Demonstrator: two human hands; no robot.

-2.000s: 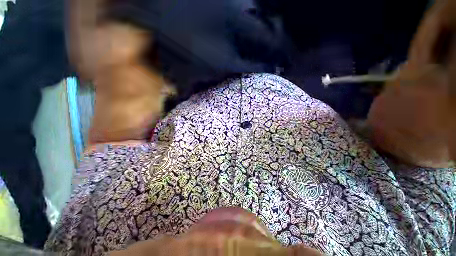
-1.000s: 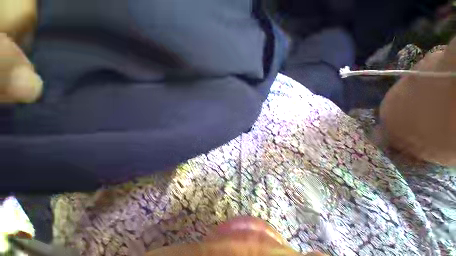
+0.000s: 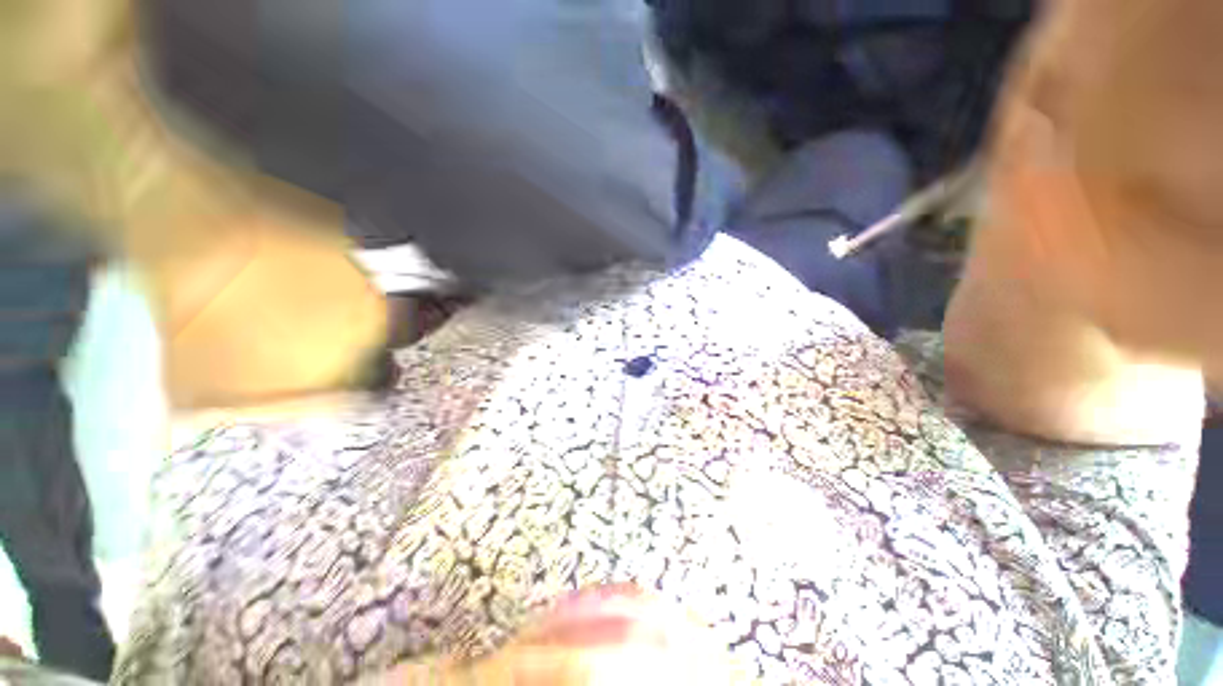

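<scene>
A dark navy garment (image 3: pixel 456 148) hangs, blurred, at the top centre over the wearer's patterned shirt. My left hand (image 3: pixel 255 295) is at the left beside the garment, strongly blurred; its fingers cannot be made out. My right hand (image 3: pixel 1073 255) is large and blurred at the right, its upper part cut off by the top edge. A thin pale cord (image 3: pixel 892 225) with a white frayed tip sticks out to the left from beside my right hand. Whether either hand grips anything is hidden by blur.
More dark cloth (image 3: pixel 838 181) lies behind the cord at the top right. Dark cloth (image 3: pixel 54 496) hangs at the far left, beside a pale greenish surface (image 3: pixel 118 402). The patterned shirt (image 3: pixel 604 496) fills the lower middle.
The dark garment has lifted up off the lower left, uncovering the shirt. My left hand has moved right and down into view. The cord has tilted and its tip is lower and further left.
</scene>
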